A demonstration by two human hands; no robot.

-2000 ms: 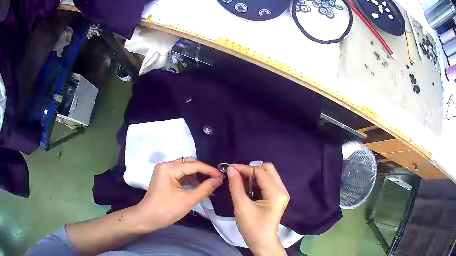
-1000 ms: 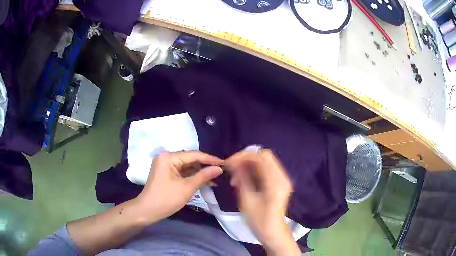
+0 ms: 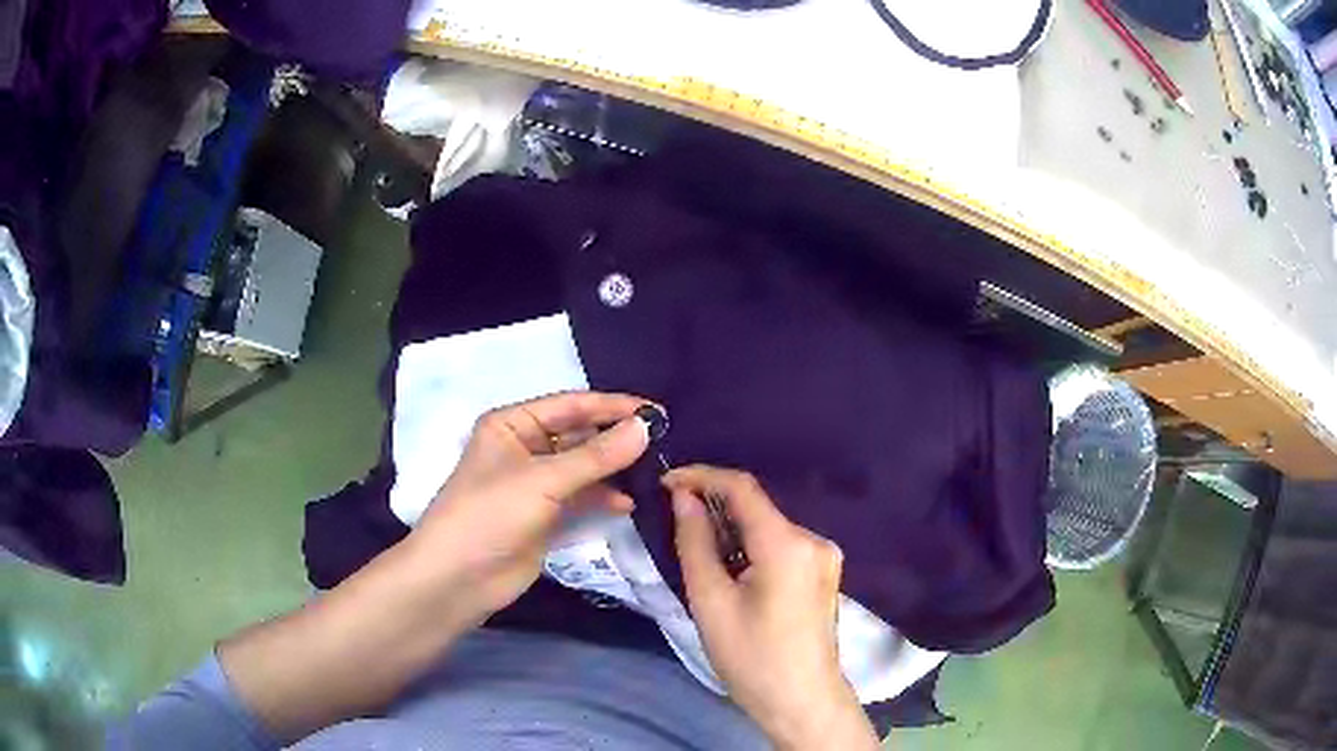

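A dark purple garment (image 3: 865,396) lies over the lap, with a white lining (image 3: 477,404) showing at its left. A round shiny button (image 3: 616,289) sits on the purple cloth above the hands. My left hand (image 3: 535,477) pinches another round button (image 3: 651,421) at the cloth edge between thumb and index finger; a yellow ring is on one finger. My right hand (image 3: 755,572) pinches a thin silver needle (image 3: 664,462) just below that button. Dark metal snips (image 3: 726,536) lie in the right palm. Thread is too fine to make out.
The white table (image 3: 821,74) runs across the top, with a tape measure (image 3: 880,162) along its edge. On it are a dark-rimmed dish (image 3: 960,62), a red pencil (image 3: 1141,56) and small dark dots. A wire basket (image 3: 1100,470) stands right, a blue crate (image 3: 183,294) left.
My right hand has moved down from the button and the needle now shows. A second ago it was blurred against the left fingertips. The view has shifted, with the table higher in the picture.
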